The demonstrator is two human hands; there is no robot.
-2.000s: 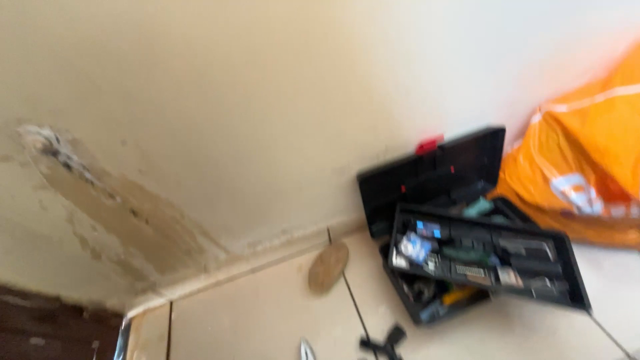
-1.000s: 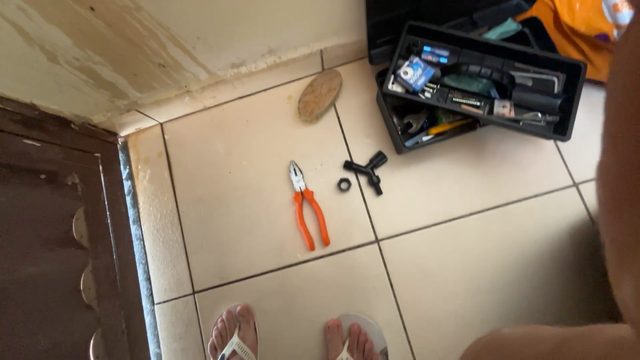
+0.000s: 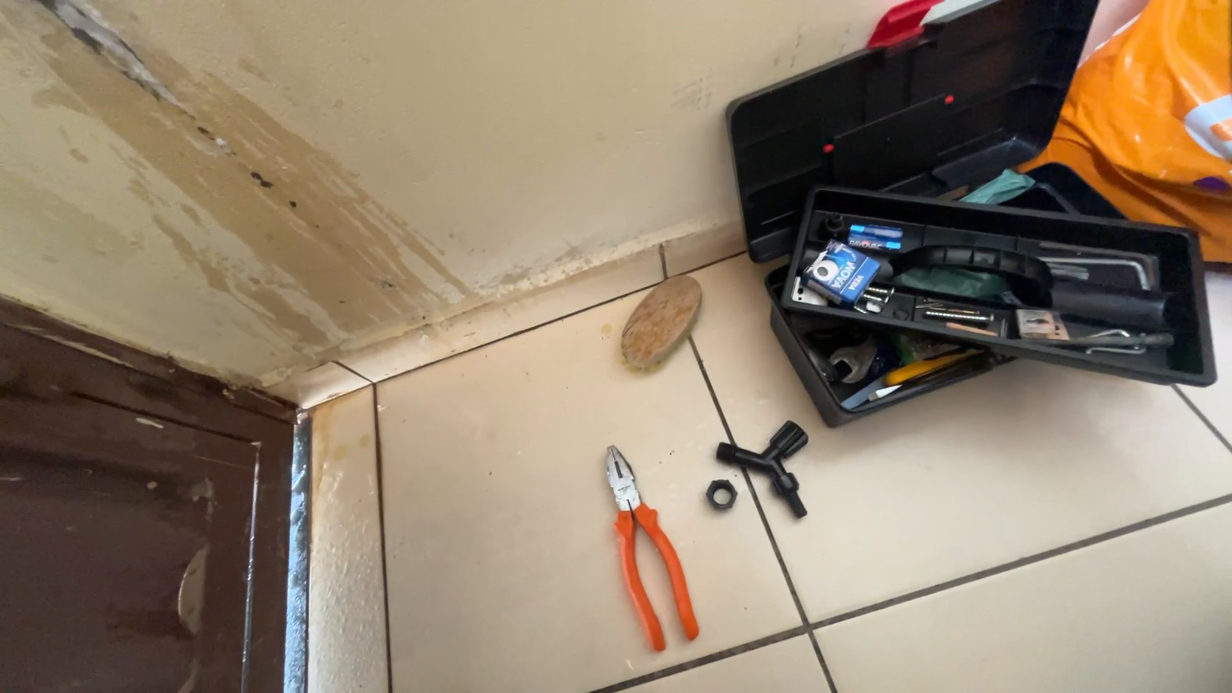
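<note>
Neither of my hands shows in the head view. Orange-handled combination pliers [image 3: 640, 549] lie on the tiled floor, jaws pointing toward the wall. To their right is a small black plastic nut [image 3: 721, 495], and beside it a black plastic Y-shaped fitting or valve [image 3: 768, 466] lies across a tile joint. An oval wooden-backed brush [image 3: 661, 322] rests near the wall's foot, bristles down. At the right stands a black toolbox [image 3: 818, 395] with its lid up. Its tray [image 3: 1107, 371] sits askew on top, holding a small blue box [image 3: 841, 274], batteries, screws and hex keys.
A dark brown door [image 3: 106, 520] fills the lower left. The cream wall [image 3: 539, 125] has a damp-looking stain and a damaged strip at the upper left. An orange plastic bag [image 3: 1145, 106] lies behind the toolbox. Inside the toolbox's lower part are a wrench and a yellow-handled tool [image 3: 924, 368].
The view has shifted, and the feet in sandals and the bare skin at the right edge seen one second ago are out of frame. The pliers, nut, fitting and brush lie unmoved.
</note>
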